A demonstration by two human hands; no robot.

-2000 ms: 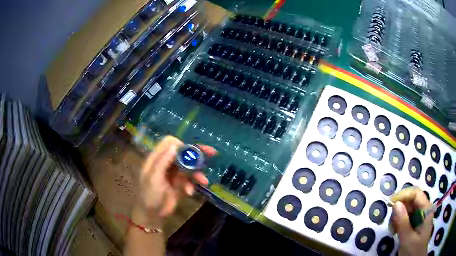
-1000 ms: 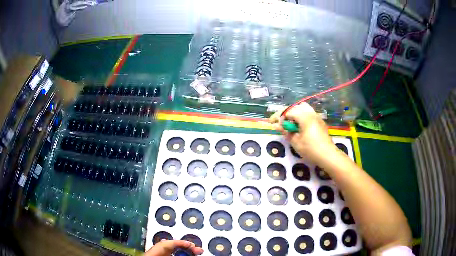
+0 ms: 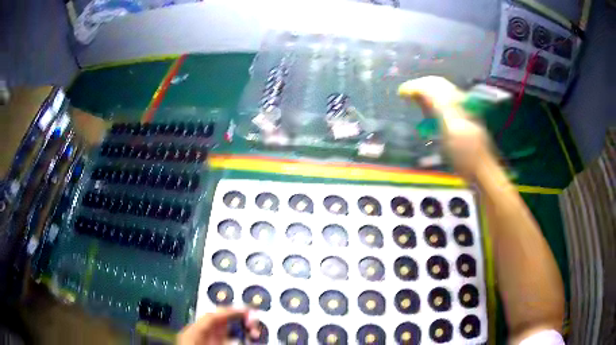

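My left hand [image 3: 215, 329] is at the bottom edge, partly cut off, with its fingers around a small dark round part [image 3: 236, 327], likely a speaker driver, over the near left corner of the white foam tray [image 3: 351, 185]. The tray has rows of round dark recesses with tan centres. My right hand [image 3: 435, 98] is blurred, raised over the right part of the clear back tray [image 3: 311, 71]. A blurred green thing [image 3: 427, 128] shows just below its fingers; whether the hand holds it cannot be told.
A clear blister tray with rows of black parts [image 3: 138, 178] lies left. Slanted filled trays [image 3: 40, 148] stand far left, a layered stack [image 3: 594, 222] far right. A white panel with dark circles [image 3: 537, 47] and a red wire [image 3: 519, 108] are at the back right.
My right hand has moved up and away from the foam tray's back edge to over the clear back tray. The red wire no longer runs to it. My left hand has shifted slightly left.
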